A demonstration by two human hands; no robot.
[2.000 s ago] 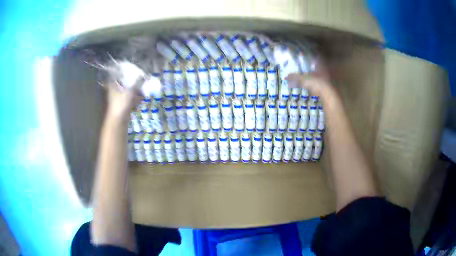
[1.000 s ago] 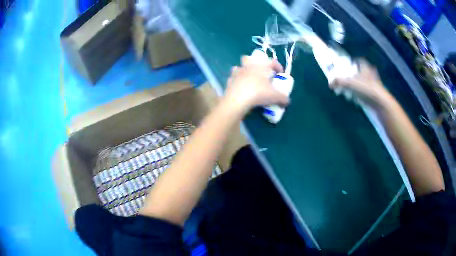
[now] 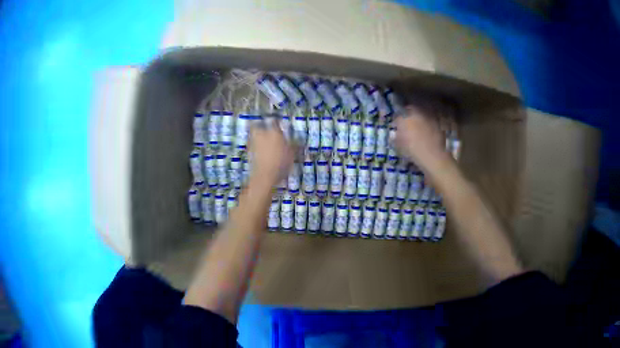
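Note:
An open brown carton point(image 3: 326, 266) lies below me. White handheld devices point(image 3: 351, 178) with blue bands stand in it in several tight rows; those of the back row lean over. Thin white wrist straps point(image 3: 234, 87) lie loose at the back left. My left hand point(image 3: 272, 151) is over the second row, left of the middle, its fingers down among the devices. My right hand point(image 3: 420, 139) is at the right end of the back rows. Both hands are blurred, and whether either holds a device cannot be told.
The carton's flaps point(image 3: 554, 197) are folded outward around it. A blue floor point(image 3: 51, 136) shows at the left. A blue stool-like object point(image 3: 353, 326) is at the bottom edge, between my dark sleeves.
A second ago both hands were over the green bench with white devices in them; now both are inside the carton. My view has turned from the bench to the carton.

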